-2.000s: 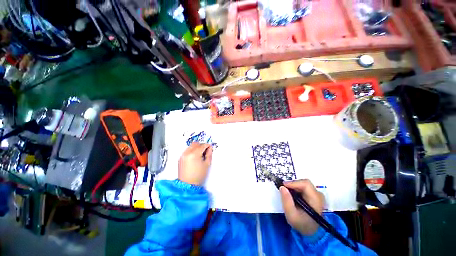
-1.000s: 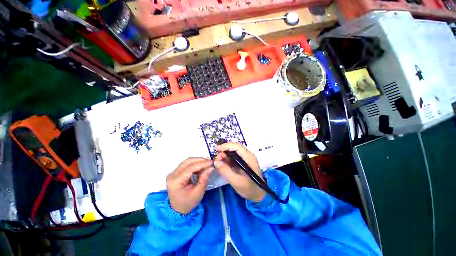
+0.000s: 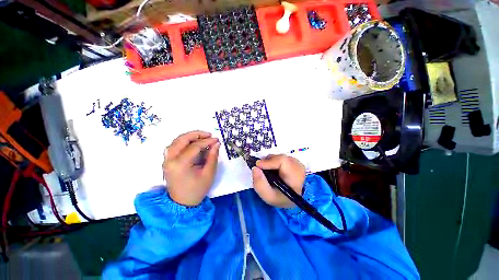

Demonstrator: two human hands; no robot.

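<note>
The circuit board panel [image 3: 246, 127], a dark lattice of small round boards, lies flat on the white sheet. My right hand [image 3: 280, 179] holds the black soldering iron [image 3: 295, 198] like a pen; its metal tip is at the panel's lower left corner. My left hand [image 3: 189, 167] is just left of that corner, thumb and index finger nearly together, with a small dark piece [image 3: 202, 157] showing between the fingers; anything at the very fingertips is too small to tell. A loose pile of blue-black leaded components [image 3: 130, 119] lies left of the panel.
Behind is a red parts tray [image 3: 180, 70] with a second panel [image 3: 232, 39] across it and a white knobbed piece [image 3: 284, 19]. At right are a stained round can [image 3: 350, 68], a black fan [image 3: 377, 131] and a yellow sponge [image 3: 441, 82]. A grey bar [image 3: 59, 136] and orange multimeter [image 3: 22, 136] are left.
The view has moved down and closer to the sheet. From right of the pile, my left hand has moved to the panel's lower left corner. The hands, together one second ago, are now slightly apart.
</note>
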